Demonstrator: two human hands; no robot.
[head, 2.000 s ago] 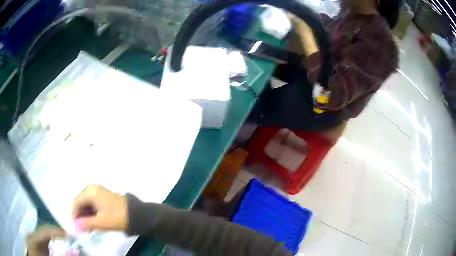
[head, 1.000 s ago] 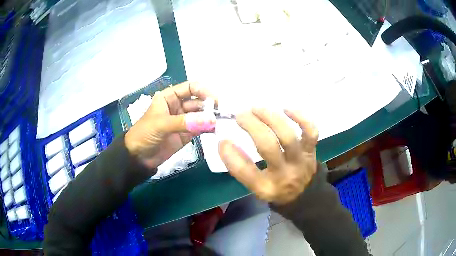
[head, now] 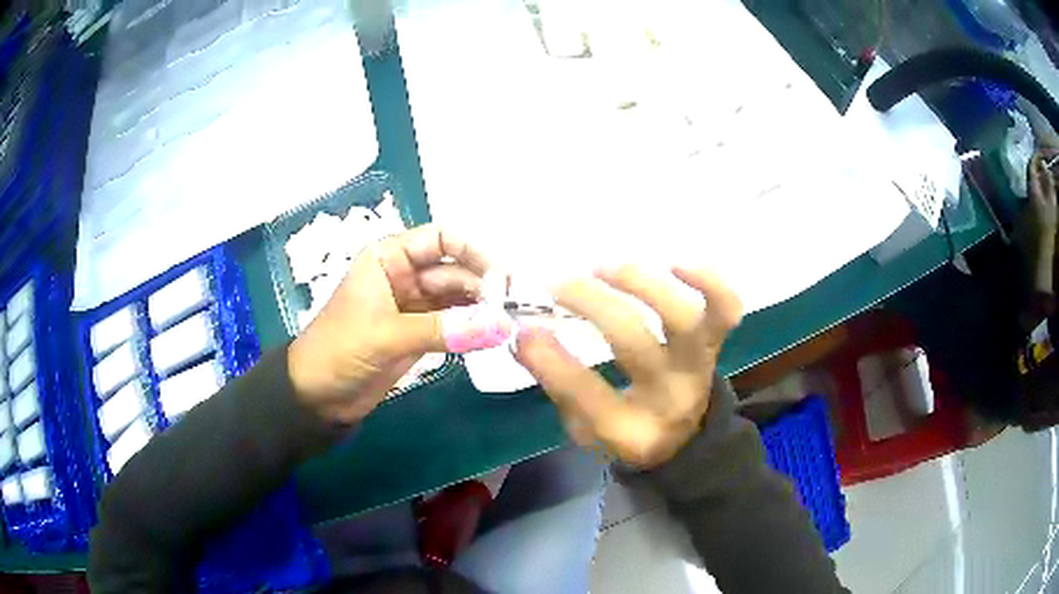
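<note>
My left hand (head: 377, 313), with a pink finger cot (head: 477, 330) on the thumb, pinches a small white fitting (head: 497, 288) between thumb and fingers. My right hand (head: 645, 360) holds a slim dark rod (head: 532, 310) between thumb and fingers, its left end at the fitting. Whether the rod is inside the fitting is too small to tell. Both hands are above the near edge of the white liner sheet (head: 604, 192).
A clear parts box (head: 279, 273) with white pieces stands behind my left hand. Blue trays (head: 238, 308) of white housings lie at the left. A pale sheet (head: 221, 128) lies beyond. A black hose (head: 975, 67), red stool (head: 854, 447) and blue crate (head: 809, 464) are at the right.
Since two seconds ago the view has swung down and left onto the bench. In the last second both hands stay together, slightly lower in view, and the dark rod shows more clearly between them.
</note>
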